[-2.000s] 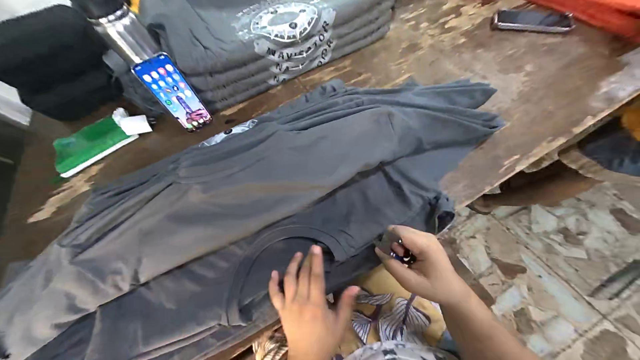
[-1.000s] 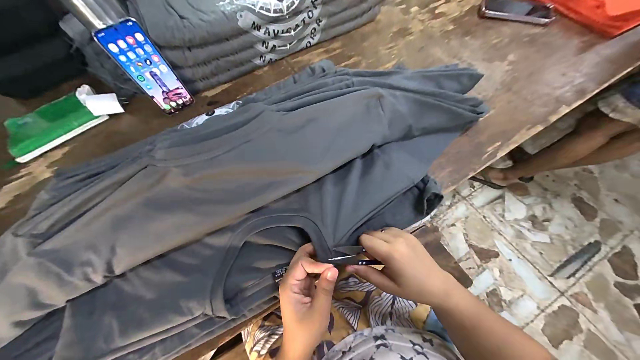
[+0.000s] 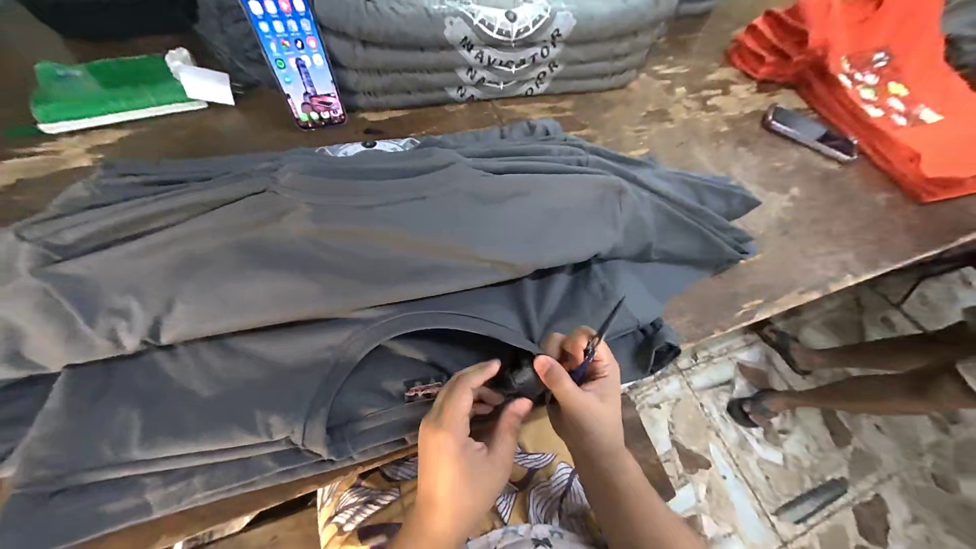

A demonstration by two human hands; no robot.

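Dark grey T-shirts (image 3: 457, 229) lie layered across the front of the wooden table. At the neckline (image 3: 374, 328) of the nearest shirt, my left hand (image 3: 473, 427) has its fingers curved at the inside of the collar; whether it pinches the fabric is hard to tell. A neck label (image 3: 423, 390) shows beside its fingertips. My right hand (image 3: 583, 381) grips the collar edge between thumb and fingers, and also holds small scissors or thread snips (image 3: 598, 343) with the blade pointing up and away. Dark fabric is bunched between the two hands.
Behind the shirts stand a lit smartphone (image 3: 297, 61) and a stack of folded grey printed shirts (image 3: 389, 57). A green packet (image 3: 114, 88) lies at the left. Another phone (image 3: 810, 133) rests by red printed shirts (image 3: 900, 99). A person's legs (image 3: 877, 381) are beyond the table's right edge.
Two seconds ago my left hand lay spread on the shirt; now its fingers are curved at the collar. The snips, held between both hands one second ago, now point upward in my right hand.
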